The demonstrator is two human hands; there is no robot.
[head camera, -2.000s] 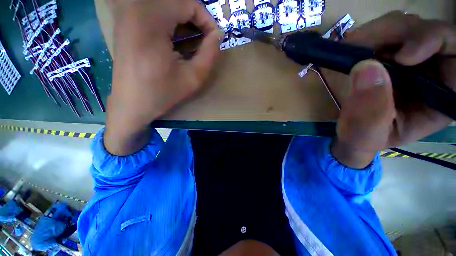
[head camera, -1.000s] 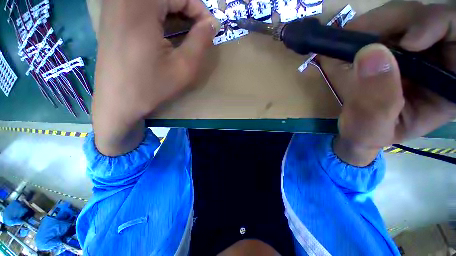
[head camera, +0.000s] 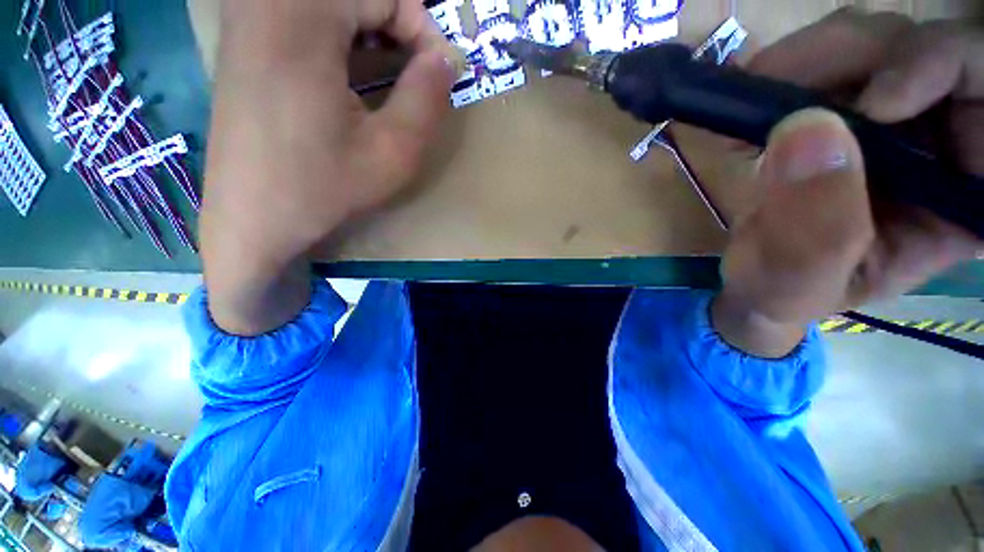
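My right hand (head camera: 831, 205) holds a soldering iron (head camera: 701, 95) by its thick black handle. The iron's metal tip points left, at the near left end of the white LED boards (head camera: 626, 24) at the top of the view. My left hand (head camera: 313, 151) is bent beside the boards, its thumb and fingertips pinched close to the tip. A thin dark lead wire (head camera: 378, 84) shows in the gap between its thumb and fingers. Whether tip and wire touch the board is too small to tell. The boards' far part is cut off by the top edge.
Brown cardboard (head camera: 518, 194) lies under the boards. Wired strip pieces (head camera: 108, 119) lie on the green surface at left, with a white slatted piece (head camera: 17, 162) beyond. A white strip (head camera: 721, 41) and a small wired piece (head camera: 651, 140) lie near my right hand.
My left hand has shifted slightly left from its earliest position. The iron's tip stays near the left boards, and the boards sit slightly further left in view.
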